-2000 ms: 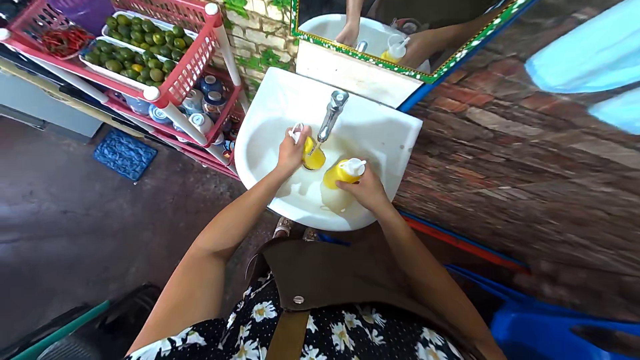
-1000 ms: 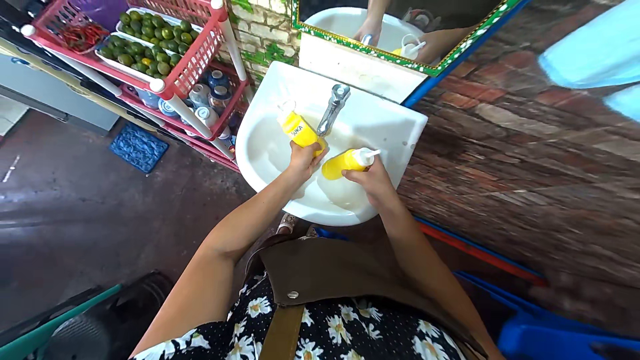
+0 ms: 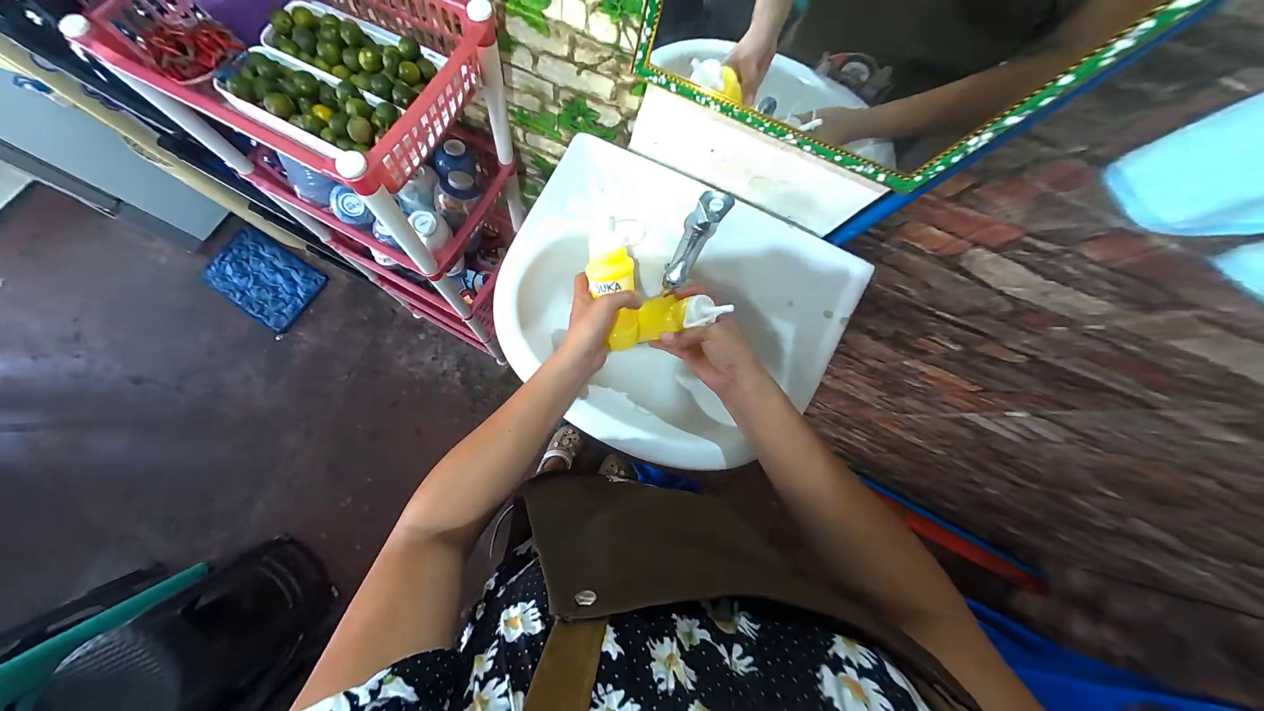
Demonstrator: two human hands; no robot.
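Observation:
Over the white washbasin (image 3: 671,439), my left hand (image 3: 592,321) is closed on a yellow squeeze bottle (image 3: 610,275) with dark lettering; its whitish top points up toward the wall side of the basin. My right hand (image 3: 713,348) grips a second yellow squeeze bottle (image 3: 664,318), tilted on its side, its white nozzle cap pointing right. The base of this bottle meets the lower part of the first one. Just above my right hand is the spout of the chrome faucet (image 3: 697,237). Whether water runs from it I cannot tell.
Left of the basin stands a pink plastic rack (image 3: 434,118) with trays of green citrus fruits (image 3: 346,69), red chillies (image 3: 188,47) and several bottles below. A green-framed mirror (image 3: 908,181) hangs behind the basin. On the floor are a blue mat (image 3: 265,279) and a black bin (image 3: 217,632).
Both bottles have come together. The right one, apart from the left one a second ago, now touches it and lies more sideways. The left bottle has turned more upright in the view.

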